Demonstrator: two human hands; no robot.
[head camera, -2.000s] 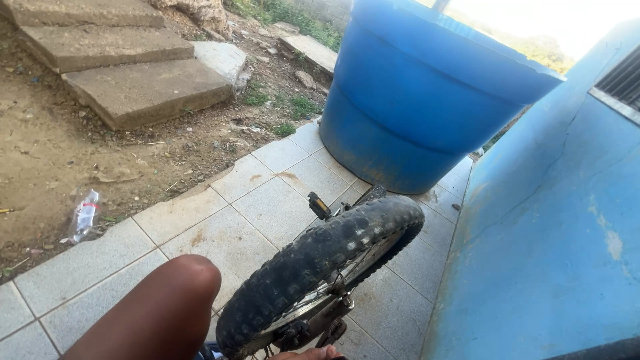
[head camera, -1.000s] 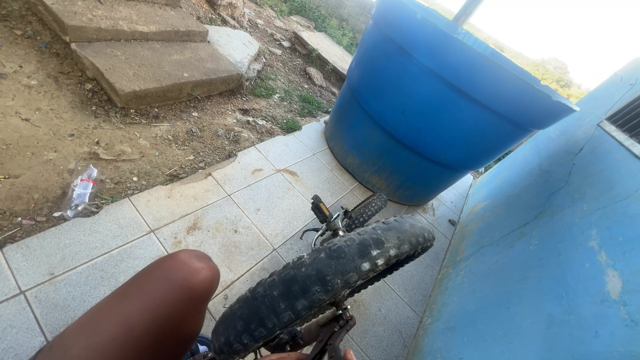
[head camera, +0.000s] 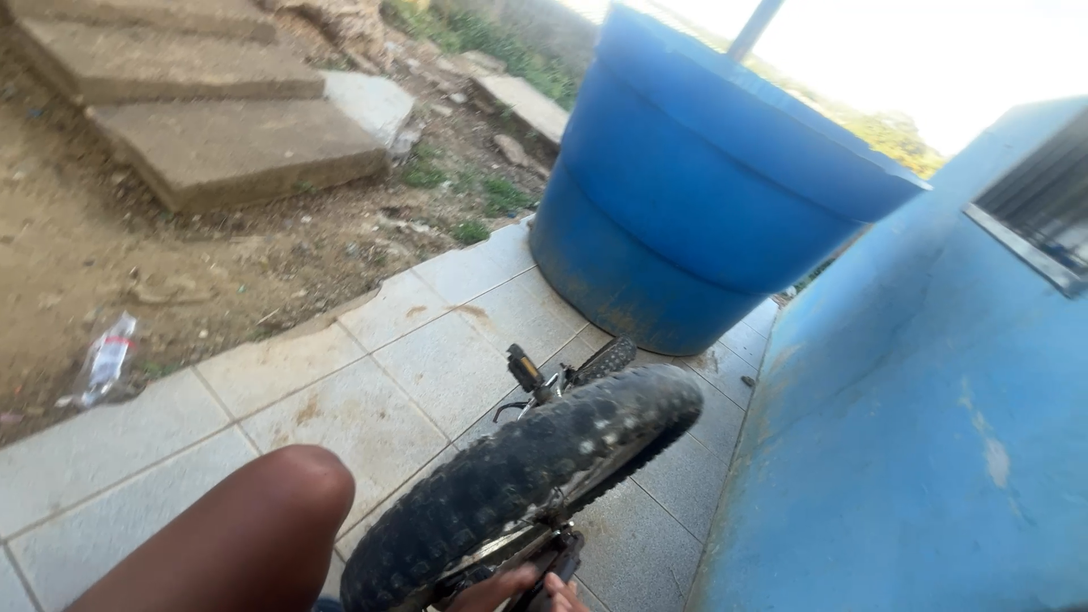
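A bicycle wheel with a knobby black tire (head camera: 510, 484) stands up in the lower middle, its tread toward me. Beyond it are a pedal (head camera: 525, 369) and a smaller-looking second tire (head camera: 605, 360). At the bottom edge, fingers of my left hand (head camera: 493, 588) lie beside the dark frame part (head camera: 557, 565) near the wheel's hub. My right hand (head camera: 564, 592) touches that same part from the right, only its fingers showing. Both hands are mostly cut off by the view's edge, so their grip is unclear. My bare knee (head camera: 306, 489) is left of the tire.
Pale floor tiles (head camera: 331, 408) lie under the bicycle. A large blue plastic tank (head camera: 680, 187) stands behind it. A blue wall (head camera: 918, 408) with a barred window rises at the right. Concrete steps (head camera: 238, 144) and a crumpled plastic bottle (head camera: 108, 359) are on the dirt at left.
The second tire and pedal show more fully beyond the near wheel than two seconds ago. Fingers of both hands now show at the bottom edge, where one hand was plain before.
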